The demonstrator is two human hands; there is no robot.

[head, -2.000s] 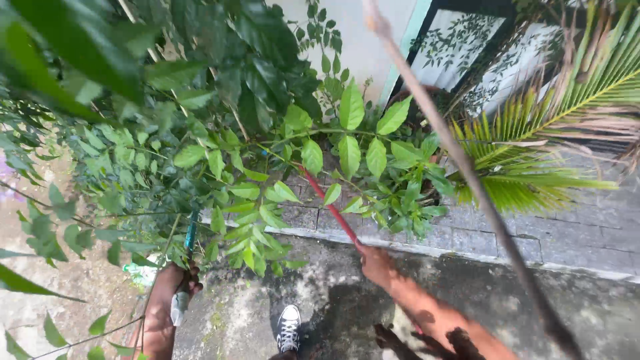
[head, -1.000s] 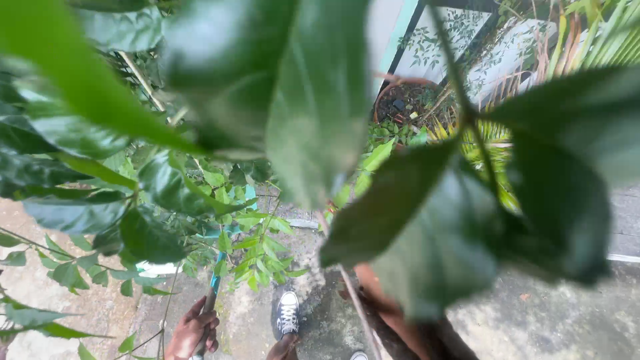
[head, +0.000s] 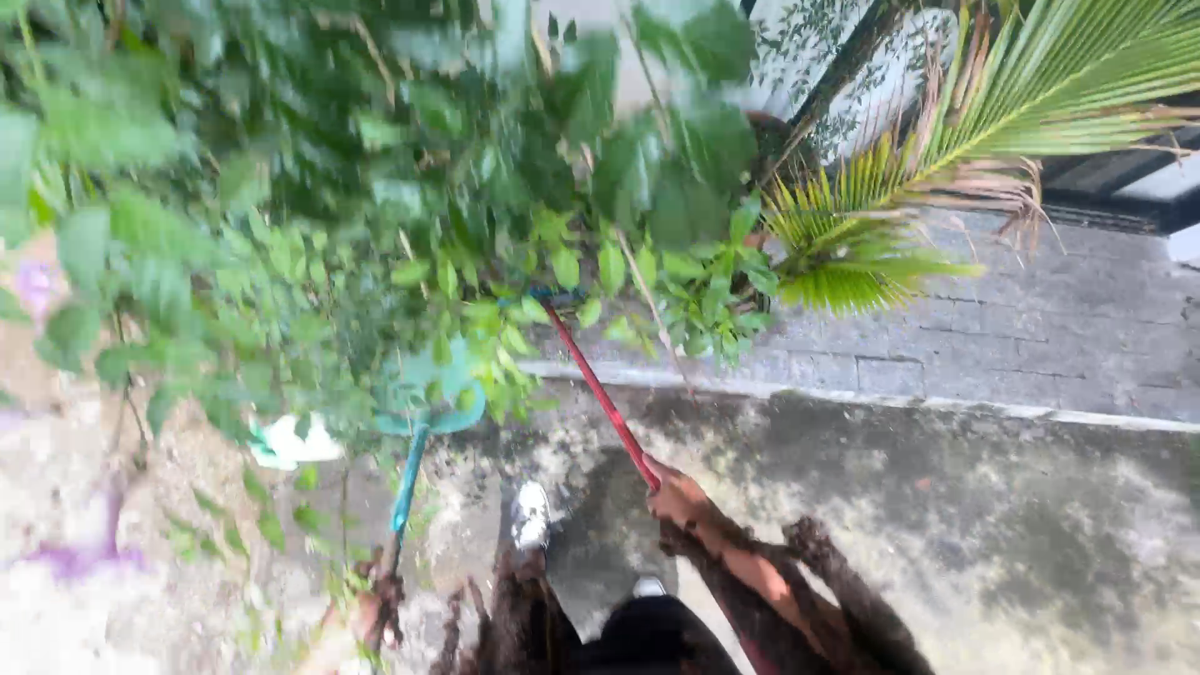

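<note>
My right hand [head: 677, 495] grips the lower end of a red pole [head: 600, 394]; the pole's far end reaches up-left into leafy branches, where a blue part is half hidden. My left hand [head: 370, 600], low at the left and blurred, is closed around the handle of a teal tool [head: 408, 483]. That tool's wide curved head [head: 431, 398] lies against the leaves, its exact kind unclear. Light green leaves [head: 511, 347] hang between the two tools. Blurred darker foliage [head: 281, 122] fills the upper left.
A palm frond [head: 937, 178] spreads at the upper right over grey paving [head: 891, 328]. A pale kerb edge [head: 844, 398] separates it from stained concrete [head: 937, 506]. A white and green scrap [head: 295, 442] lies at the left. My shoe [head: 531, 516] stands between the tools.
Large leaves that blocked much of the view one second ago have moved away from its centre and right. The red pole, hidden then, shows again. The view has shifted.
</note>
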